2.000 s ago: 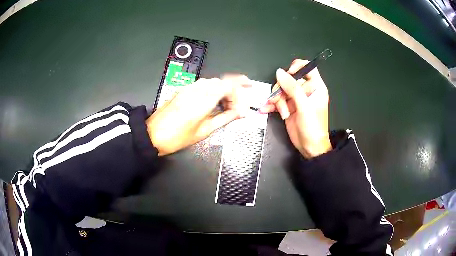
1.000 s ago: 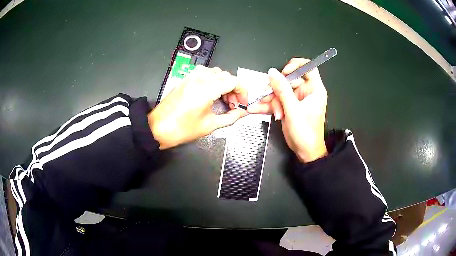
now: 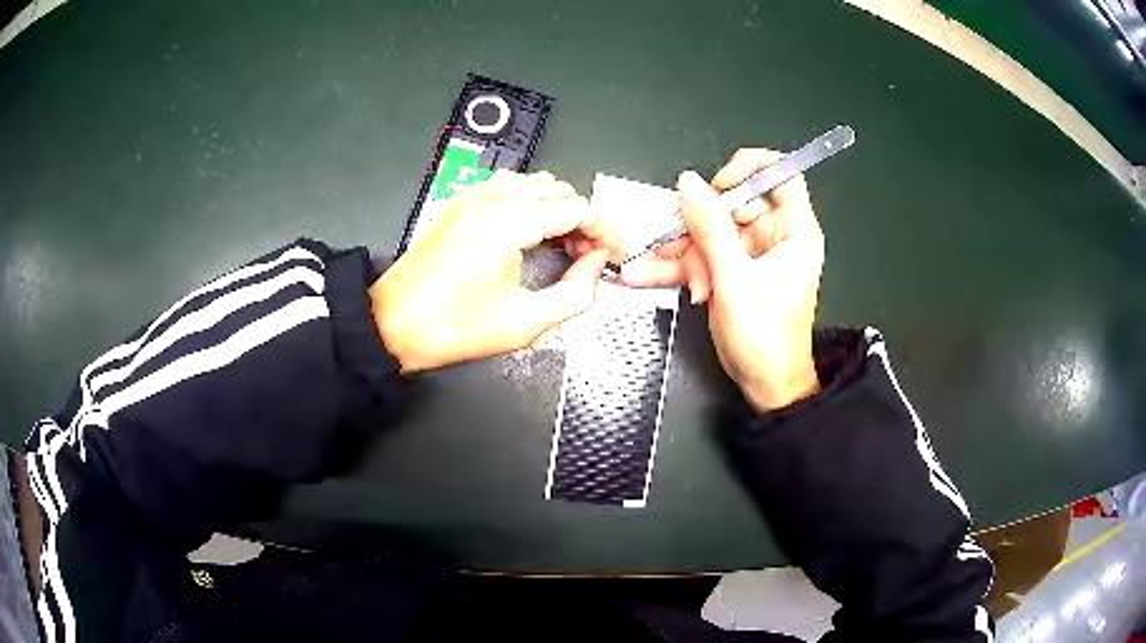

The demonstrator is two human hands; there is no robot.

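Observation:
My right hand (image 3: 763, 270) holds silver tweezers (image 3: 792, 166) like a pen, their tip at my left fingertips. My left hand (image 3: 484, 279) pinches a tiny dark part (image 3: 611, 271) between thumb and finger, at the tweezer tip. Below the hands lies a long white sheet with rows of thin black pieces (image 3: 613, 408); its bare white end shows between the hands. The black handset housing (image 3: 513, 126), with a pale ring and a green board, lies slanted behind my left hand, which hides its lower part.
The dark green tabletop (image 3: 289, 138) has a curved look. A pale strip (image 3: 1005, 78) runs along its far right edge. Brown cardboard (image 3: 1024, 553) and clear plastic show beyond the near right edge. Dark striped sleeves cover both forearms.
The tweezers' tip has come to the left fingertips, and the tweezers lie flatter. The handset housing has shifted slightly right in view. In the last second the hands barely moved.

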